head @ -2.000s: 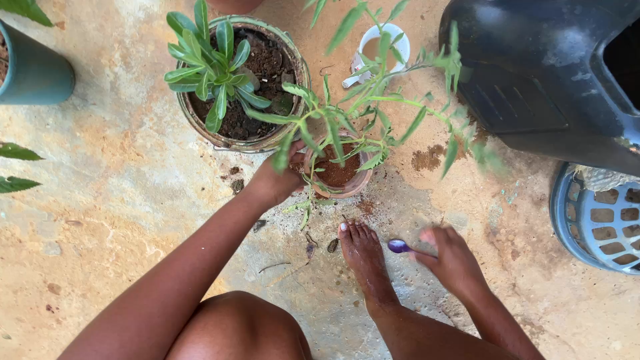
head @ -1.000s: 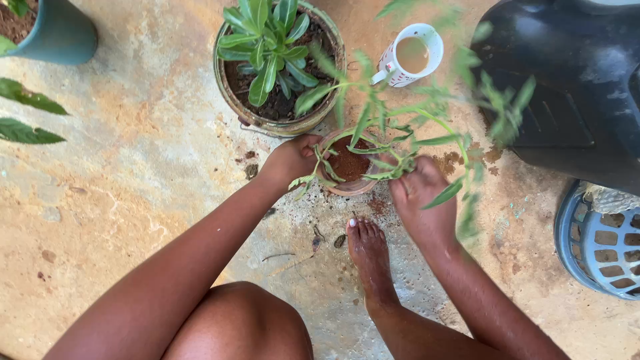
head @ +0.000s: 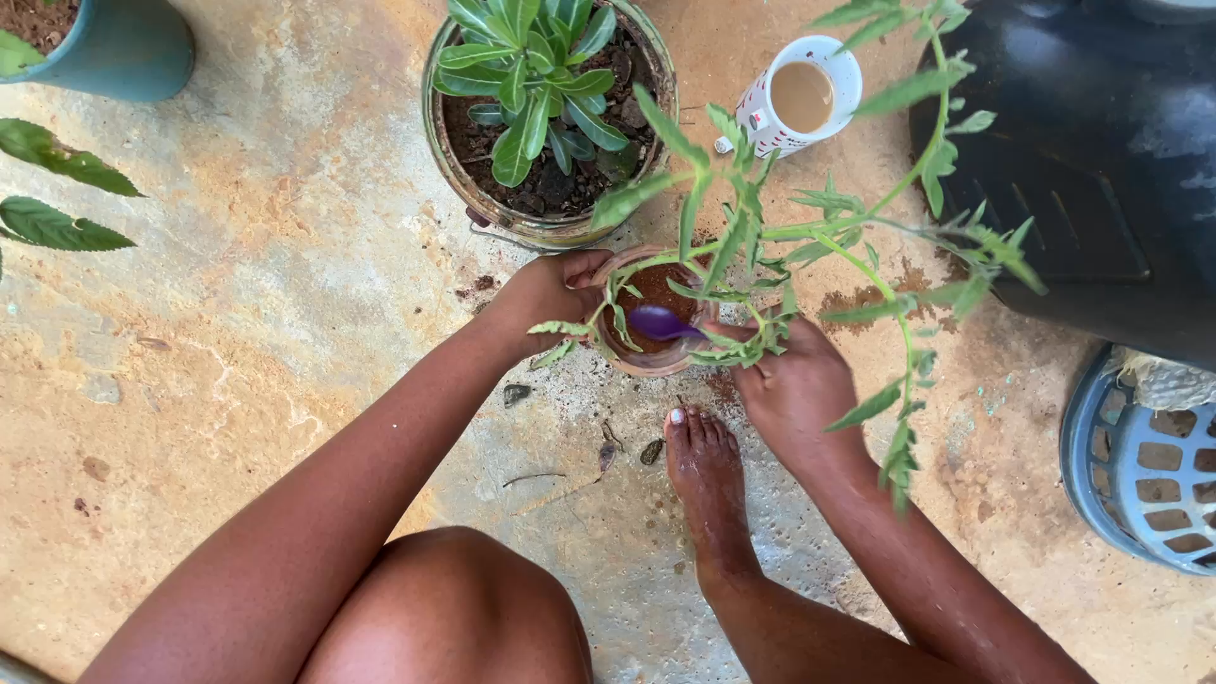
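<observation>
A small round pot (head: 641, 363) of reddish soil stands on the floor, with a leafy green plant (head: 807, 231) leaning out of it to the right. My left hand (head: 551, 299) grips the pot's left rim. Over the soil is the bowl of a purple spoon (head: 660, 323), its handle running into my right hand (head: 793, 380) at the pot's right side. Plant leaves partly hide the right fingers and the pot's rim.
Behind the small pot stands a larger pot (head: 551, 228) with a leafy plant. A mug (head: 793, 100) of milky brown drink is beside it. A black plastic container (head: 1064, 190) and blue plastic basket (head: 1154, 475) are at right, a teal pot (head: 128, 47) at upper left.
My right hand has moved from beside the foot up to the small pot, bringing the purple spoon over the soil. My left hand stays at the pot's left side.
</observation>
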